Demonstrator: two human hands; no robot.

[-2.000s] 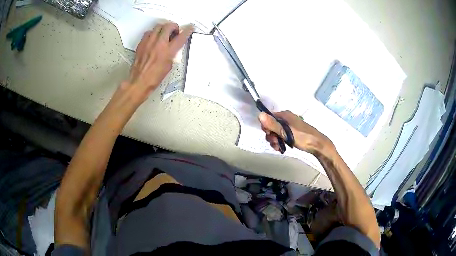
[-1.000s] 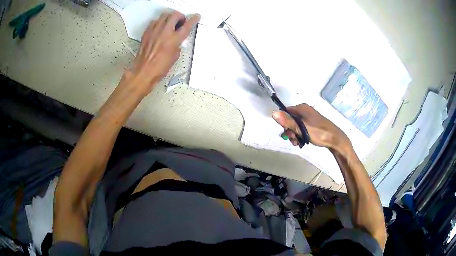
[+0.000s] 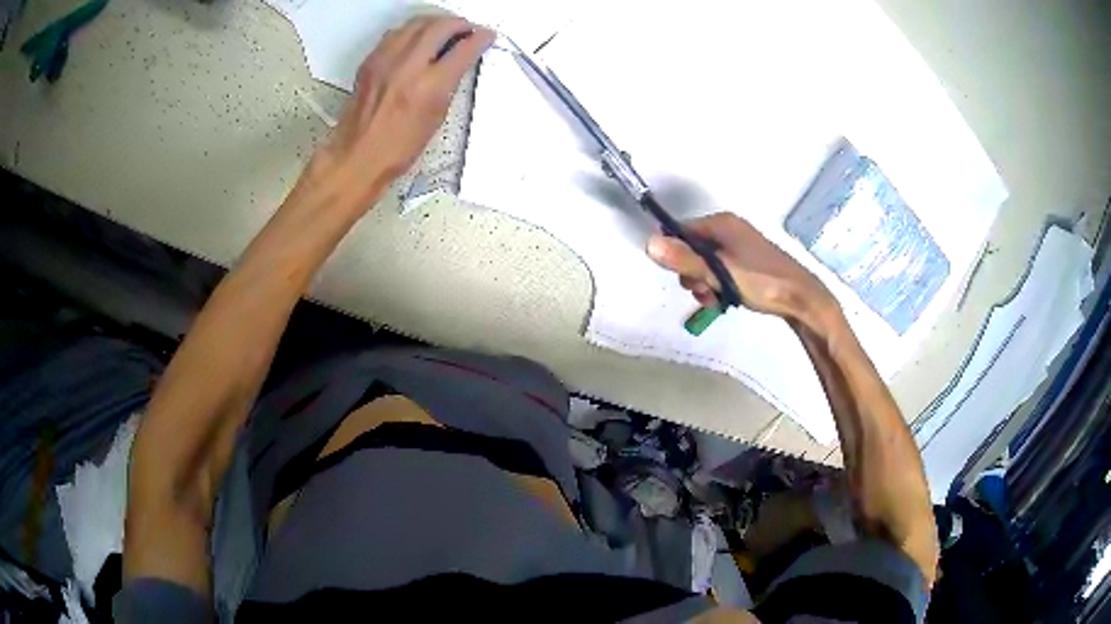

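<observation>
The fabric shears [image 3: 589, 131] point up and left over the white paper marker [image 3: 731, 110], their blades nearly closed. My right hand [image 3: 743, 268] grips the black handles. My left hand [image 3: 408, 92] rests at the cut edge of the paper, fingertips close to the blade tips; whether it pinches anything is hard to see. A green handle [image 3: 703, 319] shows just below my right hand, partly hidden. A grey and white offcut [image 3: 433, 193] lies below my left hand at the cut edge.
The silver-blue weight [image 3: 871, 238] lies on the paper at right. The dark green forked tool [image 3: 57, 43] lies at the upper left of the speckled table [image 3: 195, 146]. Cut pieces [image 3: 1005, 354] lie at the right end. Scraps [image 3: 652, 482] are heaped below the table edge.
The shears have shifted, their tips now near my left fingertips and the blades closer together. My right hand has moved up and right. The view has shifted slightly, and the upper-left weight is almost out of view.
</observation>
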